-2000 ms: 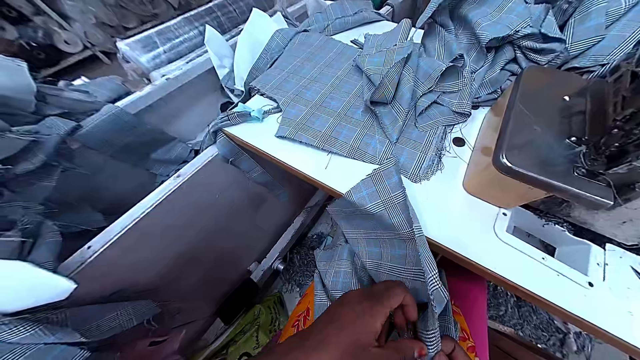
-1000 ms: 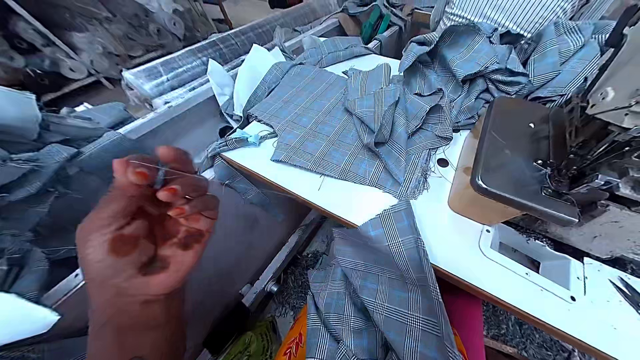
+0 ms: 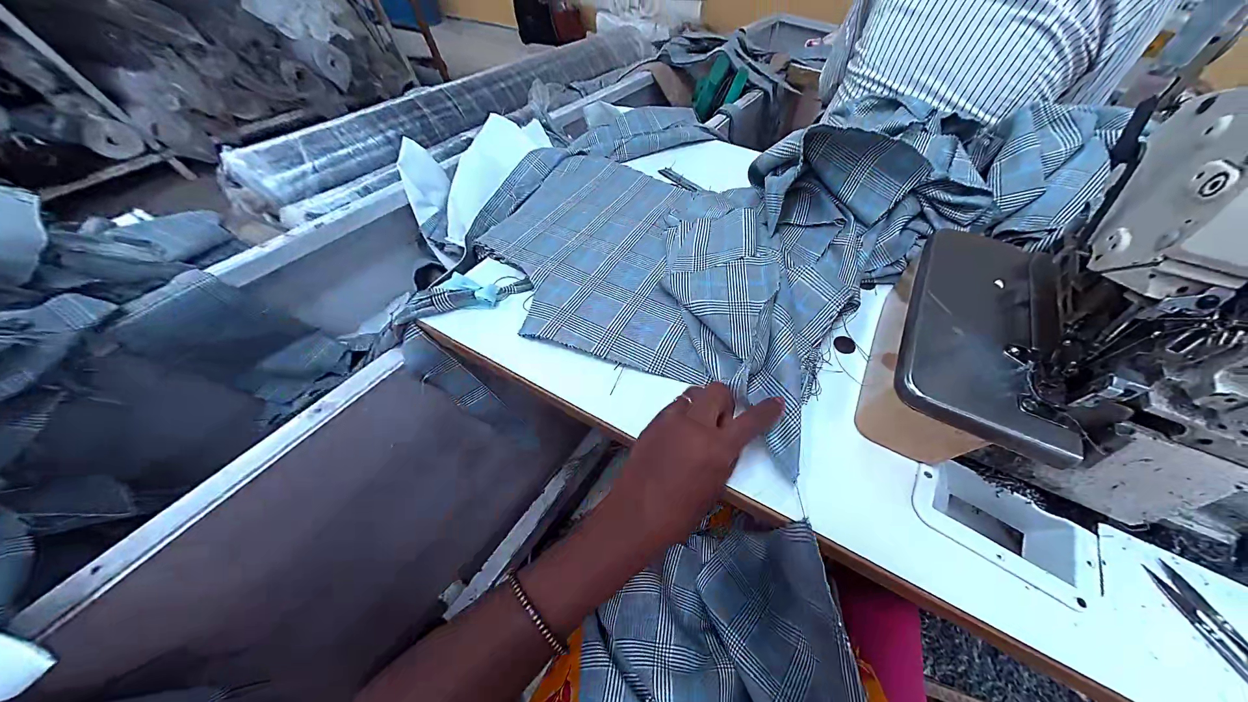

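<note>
My left hand (image 3: 697, 444), with a ring and a beaded bracelet, reaches over the front edge of the white table. Its thumb and fingers pinch the lower part of a loose grey checked cloth piece (image 3: 726, 283). That piece lies over a flatter checked panel (image 3: 595, 253). Another checked piece (image 3: 721, 604) rests on my lap below the table edge, and a thin thread runs from it up to the cloth on the table. My right hand is out of view.
An industrial sewing machine (image 3: 1170, 322) stands at the right, with metal snips (image 3: 1204, 614) near its front. A cloth heap (image 3: 877, 175) lies behind, beside a person in a striped shirt (image 3: 965, 58). A grey-walled trough (image 3: 292, 526) runs along the left.
A hand raised at the left one second ago no longer shows there; my left hand is now on the table cloth. The lap cloth sits lower, below the table edge.
</note>
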